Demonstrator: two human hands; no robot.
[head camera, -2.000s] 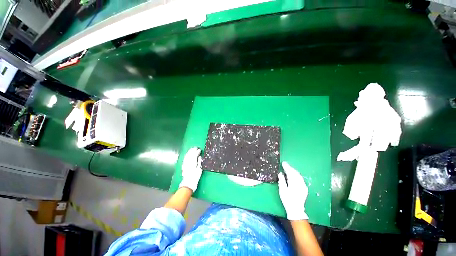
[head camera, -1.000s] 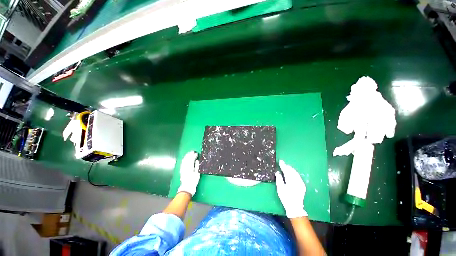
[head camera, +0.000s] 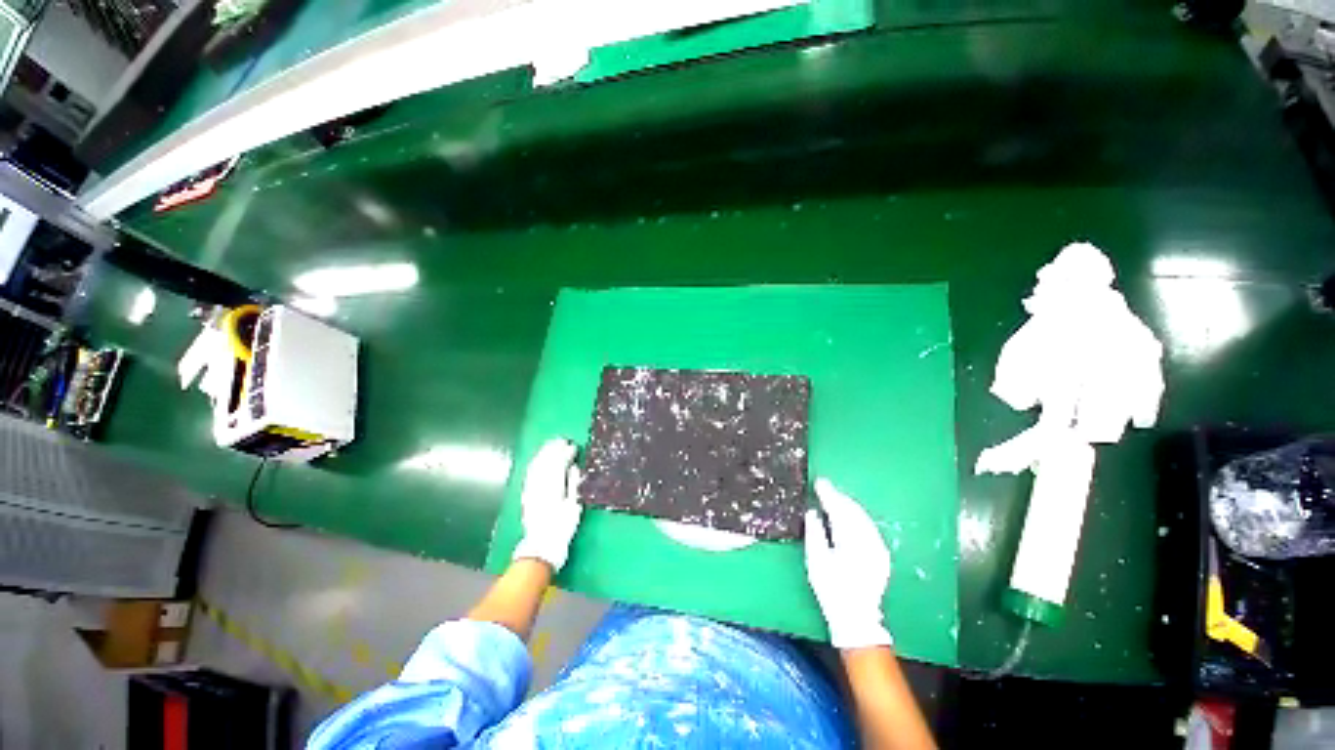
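A flat black pad (head camera: 700, 450) with white specks lies in front of me over a lighter green mat (head camera: 879, 330). The edge of a pale round disc (head camera: 706, 538) shows below the pad's near edge. My left hand (head camera: 549, 506), in a white glove, is at the pad's left edge near its lower corner. My right hand (head camera: 849, 564), also white-gloved, is at the pad's lower right edge. The fingertips of both hands are at the pad's sides, and the pad sits between them. The undersides of the fingers are hidden.
Right of the mat lies a white cartridge (head camera: 1051, 525) with a green end cap and hose, a crumpled white heap (head camera: 1081, 352) at its far end. A black tray (head camera: 1183, 564) holds clear plastic and a yellow-handled tool (head camera: 1233, 623). A white box (head camera: 311, 384) with a yellow roll stands left.
The camera view shifts slightly. The pad and both hands keep nearly the same place relative to the mat.
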